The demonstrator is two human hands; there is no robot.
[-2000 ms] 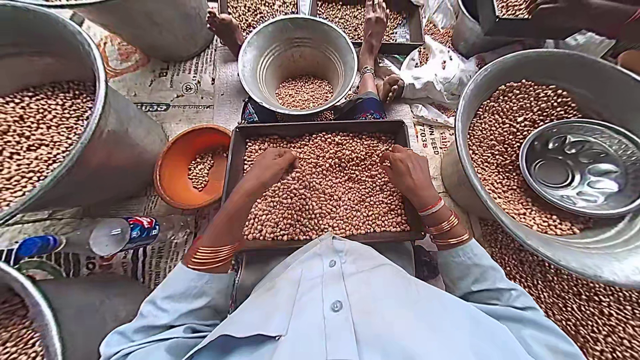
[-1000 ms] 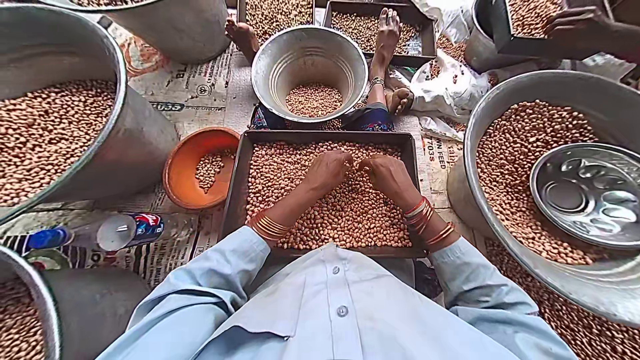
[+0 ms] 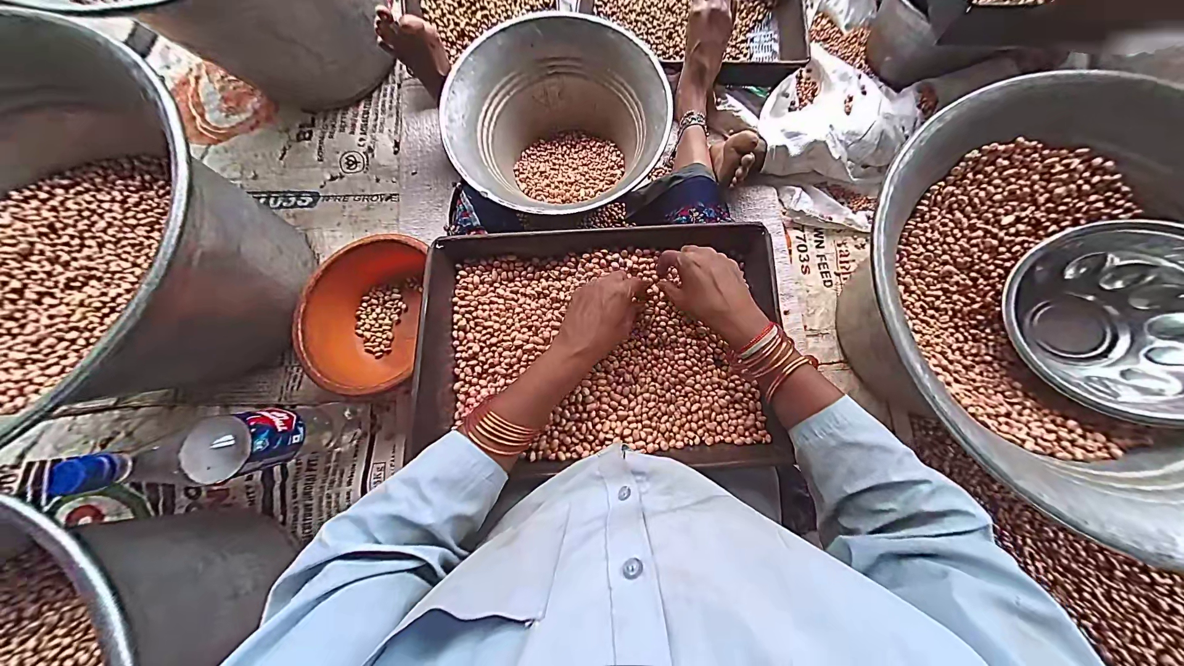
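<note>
A dark metal tray (image 3: 430, 361) lies in front of me, spread with pinkish-brown nuts or beans (image 3: 647, 407). Over its upper middle, my left hand (image 3: 601, 313) has its fingertips bent down at the layer. My right hand (image 3: 708, 287) is close beside it to the right, thumb and fingers curled low over the same layer. Whether either hand pinches a single piece is too small to tell. Left of the tray stands an orange bowl (image 3: 338, 277) with a small heap of pieces. Beyond the tray is a metal bucket (image 3: 462, 120), partly filled.
Large metal tubs of nuts stand at left (image 3: 222, 268) and right (image 3: 888, 277), the right one holding a steel compartment plate (image 3: 1073, 324). Plastic bottles (image 3: 213, 449) lie at lower left. Another person's feet (image 3: 416, 46) and more trays (image 3: 740, 69) are beyond the bucket.
Two seconds ago my hands were far apart over the tray's two sides; they came together over its upper middle and remain close together now.
</note>
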